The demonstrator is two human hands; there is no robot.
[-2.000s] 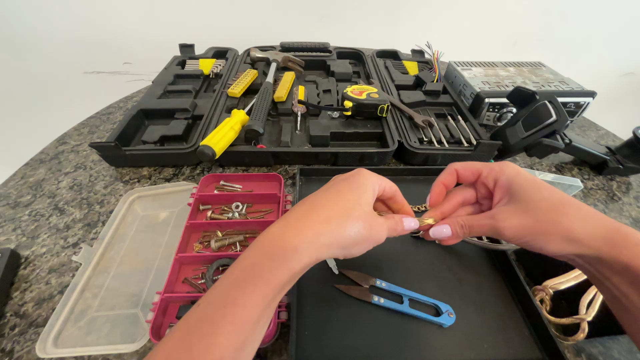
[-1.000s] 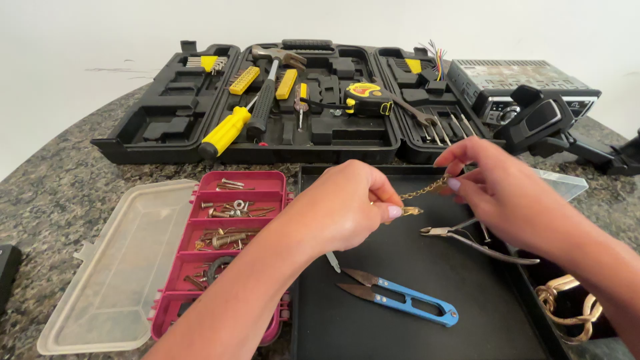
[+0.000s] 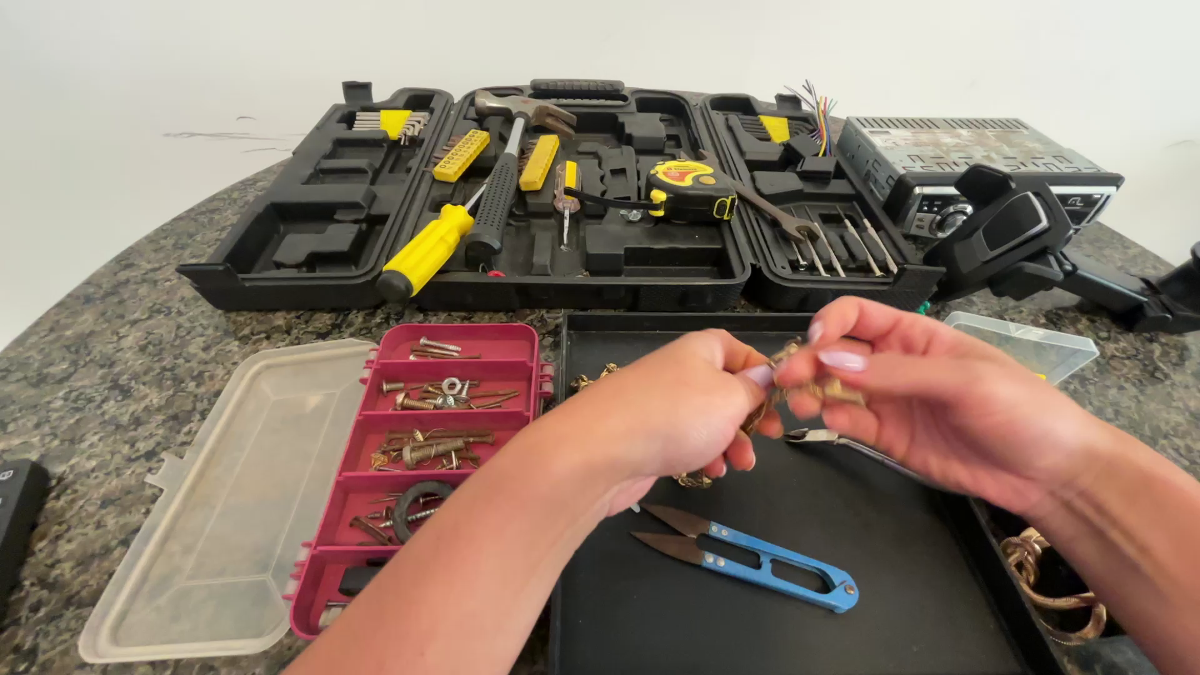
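Observation:
A gold-coloured chain [image 3: 786,354] is pinched between both hands above the black tray [image 3: 600,323]. My left hand [image 3: 698,403] grips one part of it between thumb and fingers, and more chain shows below the palm. My right hand [image 3: 881,384] holds another part at its fingertips, close to the left thumb. Below the hands, blue thread snips [image 3: 778,565] lie on the tray with their blades apart. Metal pliers [image 3: 858,445] rest partly hidden under my right hand. More gold chain [image 3: 597,375] lies at the tray's upper left, partly behind my left hand.
A pink compartment box [image 3: 459,328] of screws stands left of the tray, its clear lid [image 3: 244,487] open. Behind lies an open black tool case [image 3: 581,291] with a hammer [image 3: 511,159] and tape measure [image 3: 694,190]. A car radio [image 3: 975,169] and phone holder [image 3: 1022,234] sit back right.
A second ago my hands were apart with the chain stretched between them; now they are together, the chain bunched at the fingers. My right hand now covers more of the pliers.

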